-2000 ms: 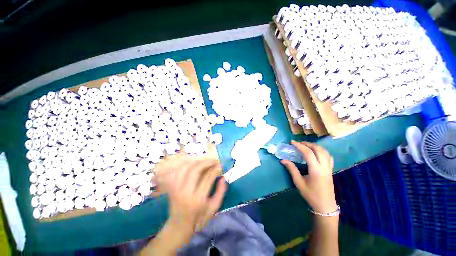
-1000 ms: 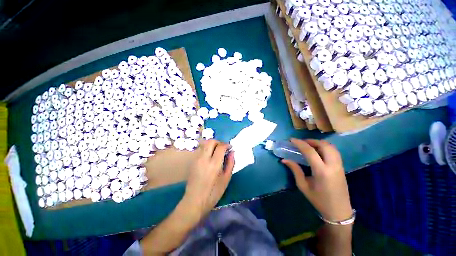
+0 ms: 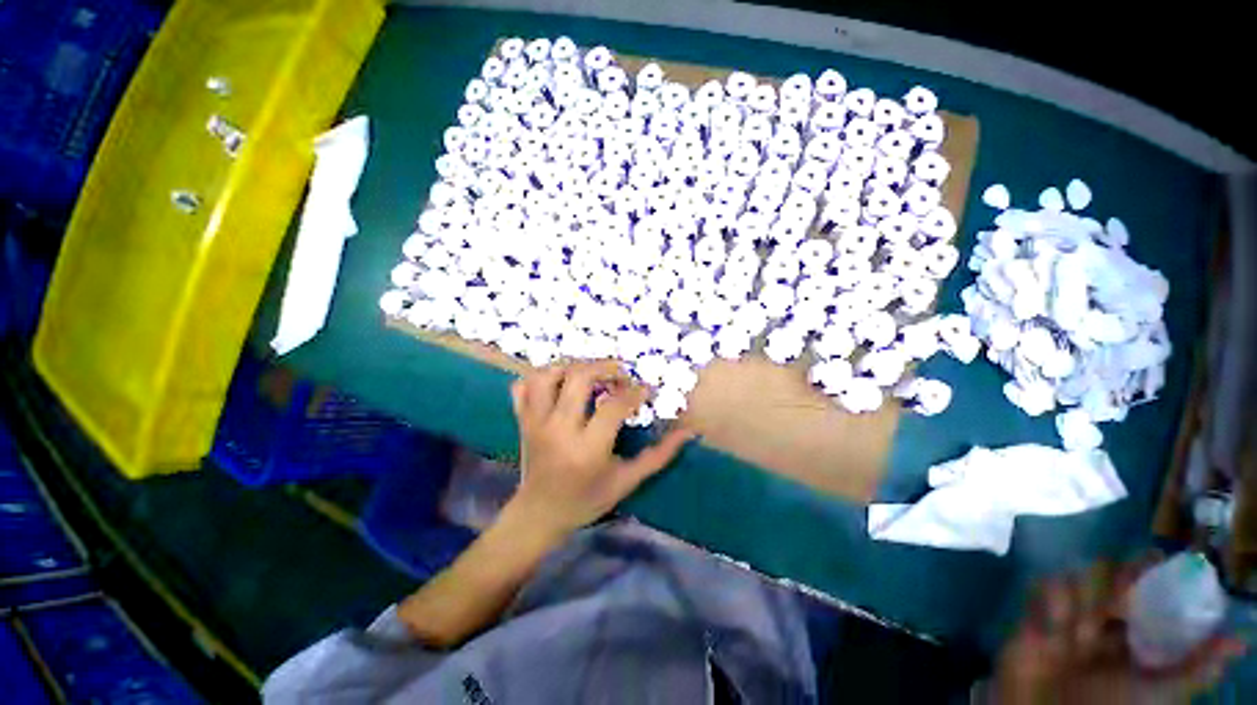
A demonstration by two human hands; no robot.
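Observation:
Small white-topped cylindrical units [image 3: 662, 207] stand in dense rows on a brown cardboard sheet [image 3: 813, 427]. My left hand [image 3: 572, 434] is at the near edge of the rows, its fingertips beside the nearest units and its thumb spread away; it seems to hold nothing, though small dark spots show between the fingers. My right hand [image 3: 1089, 640] is blurred and cut off at the lower right, around a pale, whitish squeeze bottle [image 3: 1176, 606]. Loose white caps [image 3: 1068, 310] lie in a pile right of the rows. A crumpled white wipe [image 3: 1006, 496] lies below the pile.
A yellow tray [image 3: 159, 303] with a few small pieces in it is at the left. A white paper strip [image 3: 324, 234] lies beside it on the green bench [image 3: 414, 393]. Blue crates [image 3: 42, 468] are at the far left. A pale rail [image 3: 855, 30] runs along the back.
The view has swung left, bringing the yellow tray into full view and the right-hand cardboard stack mostly out. My left hand has moved from beside the wipe to the rows' near edge.

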